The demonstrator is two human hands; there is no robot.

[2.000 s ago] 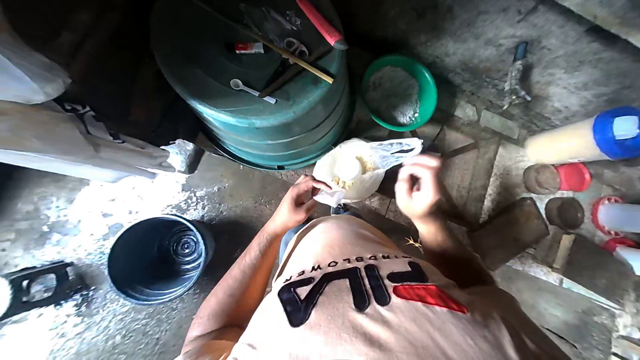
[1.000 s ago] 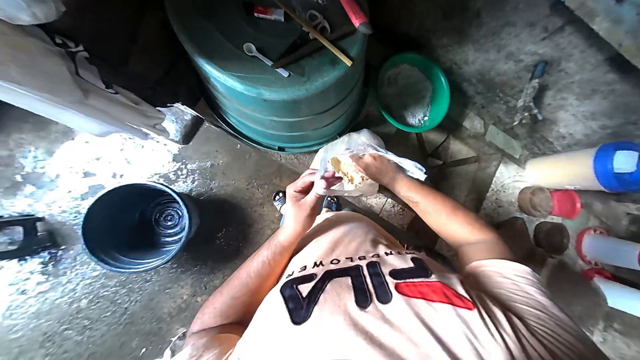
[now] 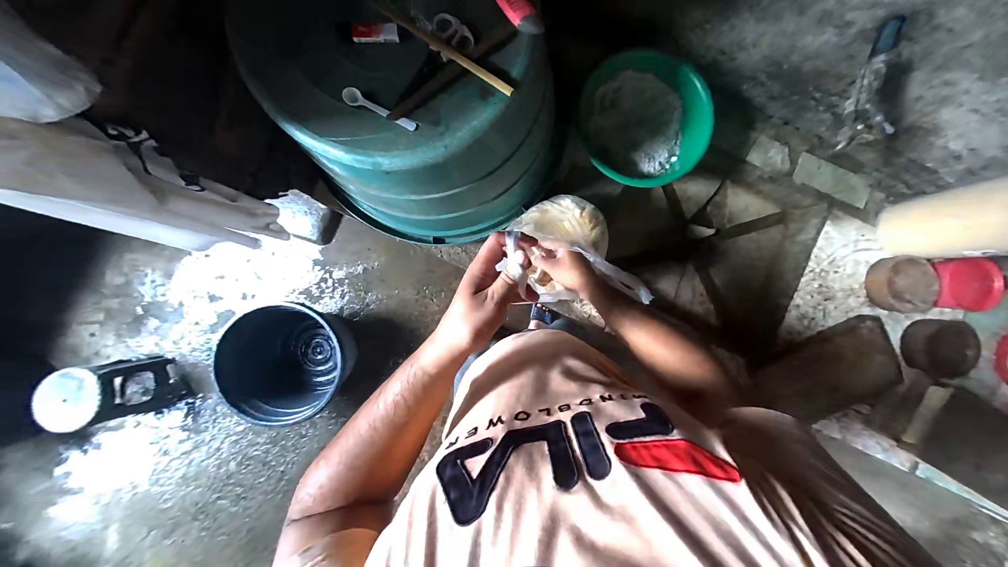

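Observation:
Both hands meet in front of my body, below the green barrel. My left hand grips a bunched white plastic strip or bag edge between thumb and fingers. My right hand is beside it, with its fingers at a thin plastic bag whose loose end trails to the right. Just beyond the hands is a round, pale container or filled bag with yellowish-white contents; the hands partly hide it. Whether the right fingers are closed on the plastic is not clear.
A green barrel bears a white spoon, scissors and a stick. Around me stand a green basin holding greyish material, a dark bucket, clay-like cylinders and a blue-handled tool.
My right hand, apart from the left two seconds ago, has come over beside it. The white plastic is now bunched at my left fingers, and the pale contents are more covered by the hands.

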